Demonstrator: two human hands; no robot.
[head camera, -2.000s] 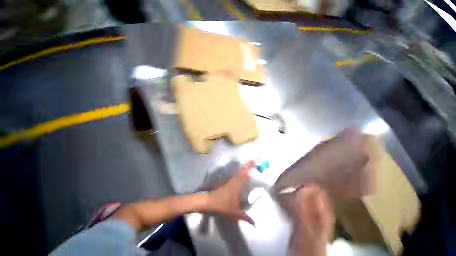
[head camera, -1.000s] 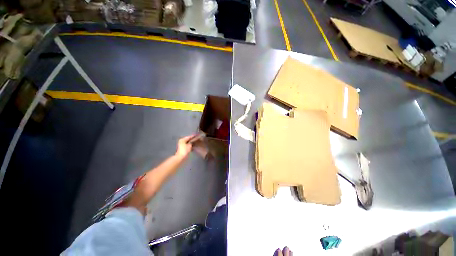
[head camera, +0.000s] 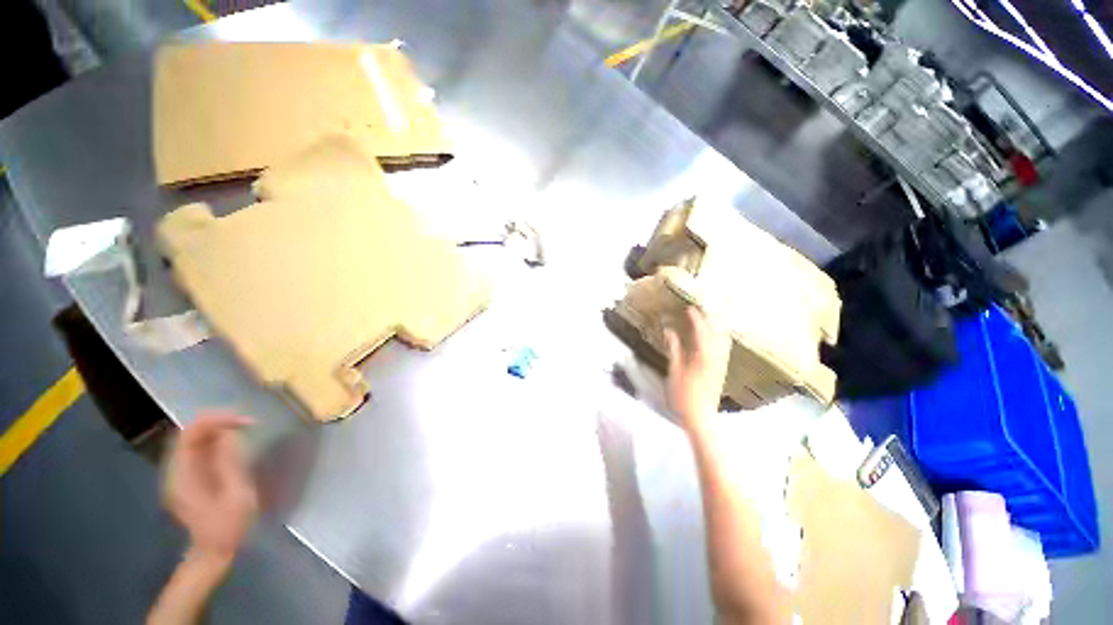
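A tall stack of notched tan card pieces (head camera: 769, 299) lies on the metal table right of centre, with a folded piece standing up at its far left. My right hand (head camera: 696, 366) touches the stack's near left side, fingers extended; whether it grips a sheet is unclear. My left hand (head camera: 214, 482) is blurred, open and empty at the table's left edge. Another notched stack (head camera: 324, 263) lies at left centre. A turquoise clip (head camera: 521, 361) lies between the stacks.
A corrugated cardboard piece (head camera: 275, 104) lies far left, a metal-headed tool (head camera: 525, 242) near centre, white papers (head camera: 88, 248) at the left edge. Tan sheets (head camera: 848, 543), a calculator-like device (head camera: 897, 476) and a blue bin (head camera: 1007, 421) are right.
The view has swung right. My left hand has left the brown box beside the table and no longer holds the small brown piece. My right hand now touches the right stack.
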